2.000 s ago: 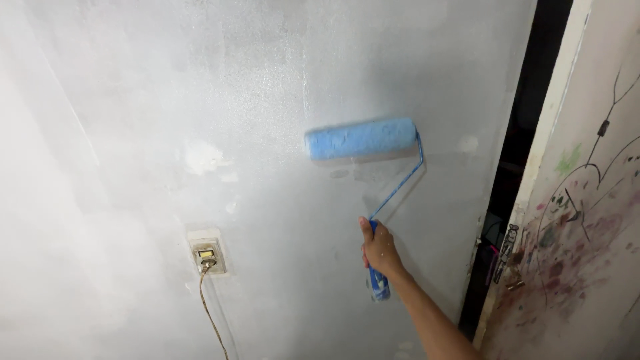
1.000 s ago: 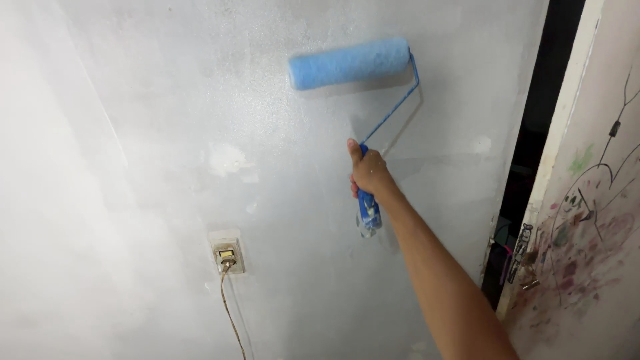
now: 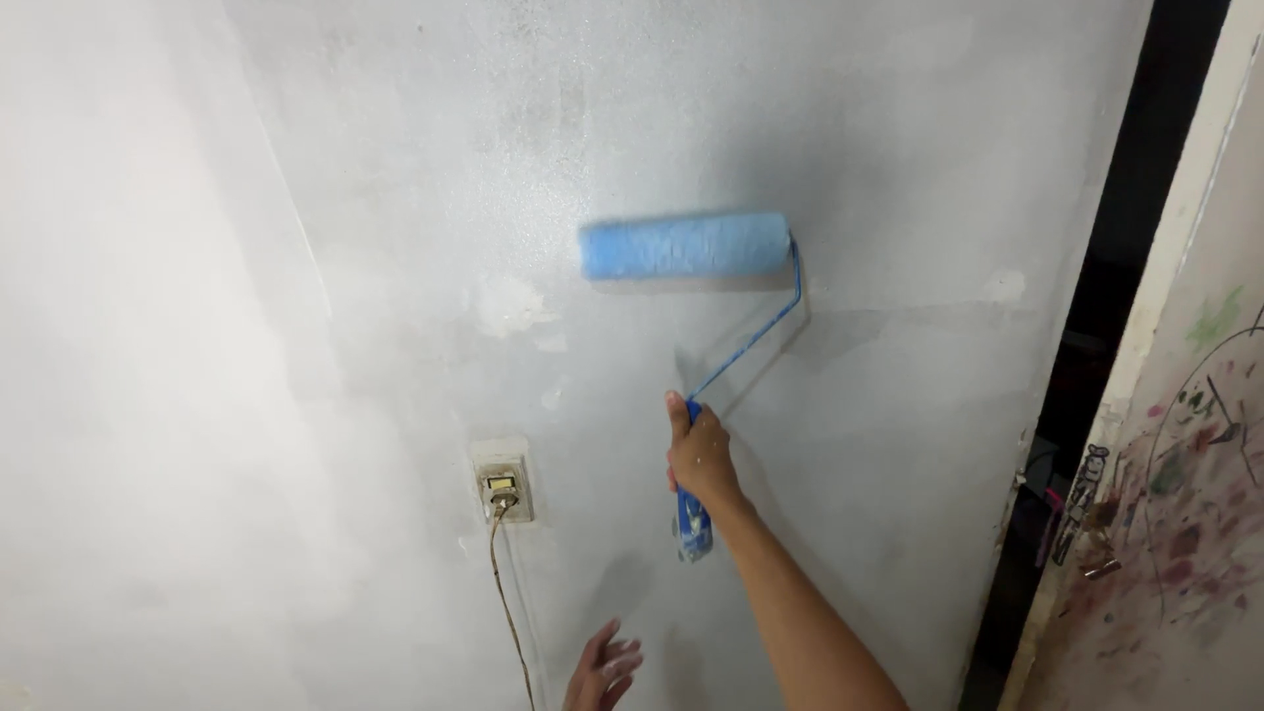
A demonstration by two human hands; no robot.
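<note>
My right hand (image 3: 703, 456) is closed around the blue, paint-spotted handle of a paint roller (image 3: 686, 247). The roller's light blue sleeve lies level against the grey-white painted wall (image 3: 395, 474), above the hand, and a bent blue wire frame joins it to the handle. At the bottom edge of the view my left hand (image 3: 602, 670) is partly visible, its fingers apart and holding nothing. Wet paint shines on the wall to the upper left of the sleeve.
A wall outlet (image 3: 504, 484) with a plug in it is left of the handle, and its brown cord (image 3: 509, 602) hangs down. On the right are a dark gap (image 3: 1096, 286) and a door (image 3: 1185, 553) marked with paint and drawings.
The roller has moved down the wall since one second ago, after being higher there than at two seconds ago. My left hand has come into view at the bottom.
</note>
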